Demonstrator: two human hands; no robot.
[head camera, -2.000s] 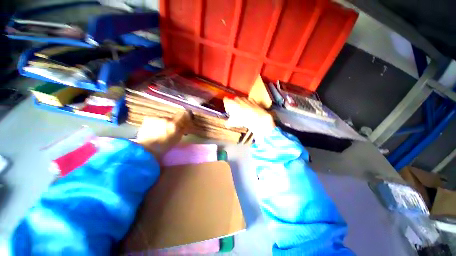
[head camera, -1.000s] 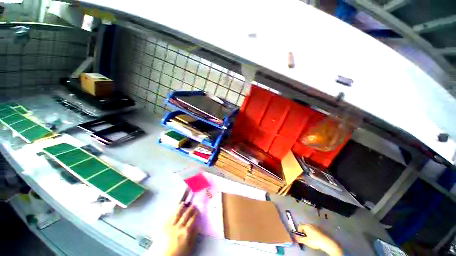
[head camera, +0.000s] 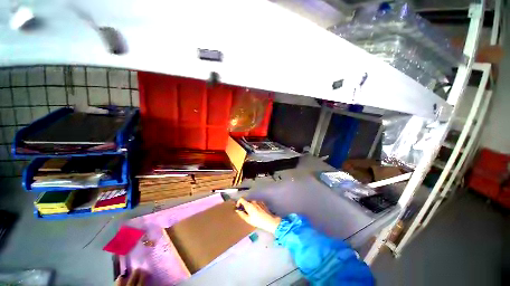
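Note:
A brown kraft card (head camera: 209, 234) lies on pink and white printed sheets (head camera: 159, 260) on the grey bench. My right hand (head camera: 254, 214) is at the card's far right corner, its fingertips closed on a small dark object (head camera: 240, 206). My left hand (head camera: 133, 277) is at the bottom edge, mostly cut off, over the near left of the sheets; its grip is hidden. A bright pink-red card (head camera: 124, 240) lies on the sheets' left part, with tiny brass-coloured bits beside it. A slim pen (head camera: 229, 190) lies behind the brown card.
Blue three-tier letter trays (head camera: 131, 173) stand at the back left. A stack of kraft envelopes (head camera: 165, 189) and a dark document box (head camera: 271, 166) stand before the red panel (head camera: 184, 111). A white shelf (head camera: 168, 39) hangs above. Bagged items (head camera: 338, 180) lie at right.
The view has swung right and up, so the green panels are out of sight. My right hand has moved from the kraft stack to the brown card's corner. My left hand is now mostly out of view.

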